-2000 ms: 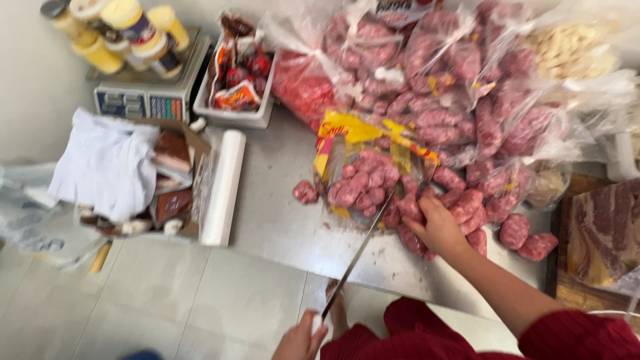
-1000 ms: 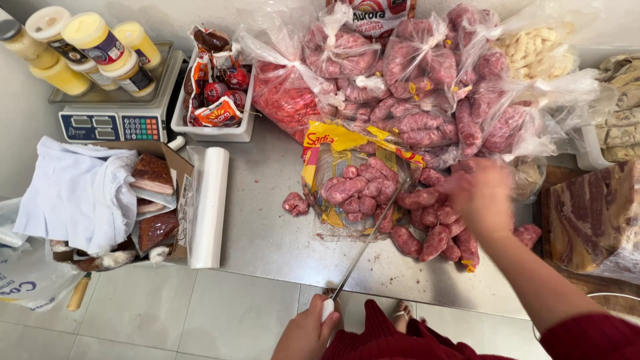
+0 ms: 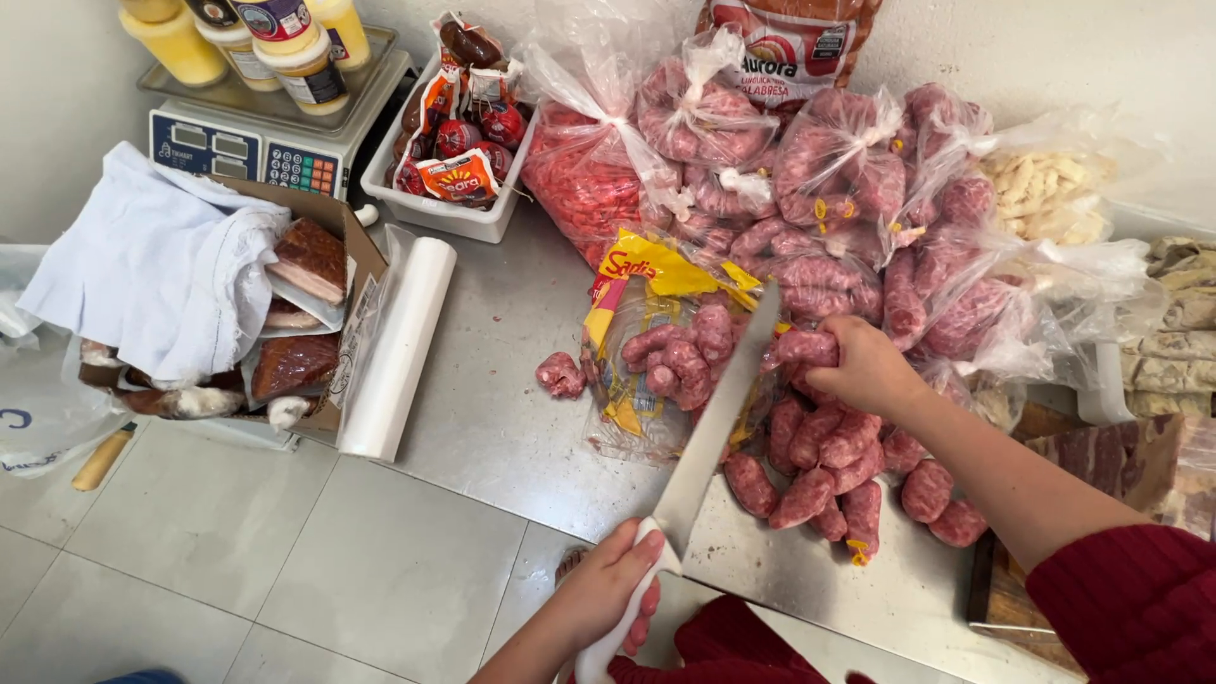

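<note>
My left hand (image 3: 613, 589) is closed around the white handle of a long butcher's knife (image 3: 717, 418), its blade angled up and away over the edge of a yellow-and-clear plastic bag (image 3: 608, 351). Small raw sausage pieces (image 3: 689, 366) lie on that bag. Just right of the blade's upper part, my right hand (image 3: 860, 366) grips a raw sausage (image 3: 806, 349) between thumb and fingers. Below it a heap of raw sausage links (image 3: 836, 456) rests on the steel table (image 3: 475, 380). One loose piece of raw meat (image 3: 560, 375) sits left of the bag.
Tied bags of sausages (image 3: 836, 171) crowd the back. At left are a white tub (image 3: 489, 223) of packaged meats, a plastic roll (image 3: 399, 351), a cardboard box (image 3: 366, 275) with a white cloth (image 3: 171, 266), and a scale (image 3: 247, 152) bearing jars. A meat slab (image 3: 1121, 465) lies at right.
My right hand, blurred over the heap a second ago, now holds a sausage beside the blade. The knife has been raised, and its blade shows more broadly.
</note>
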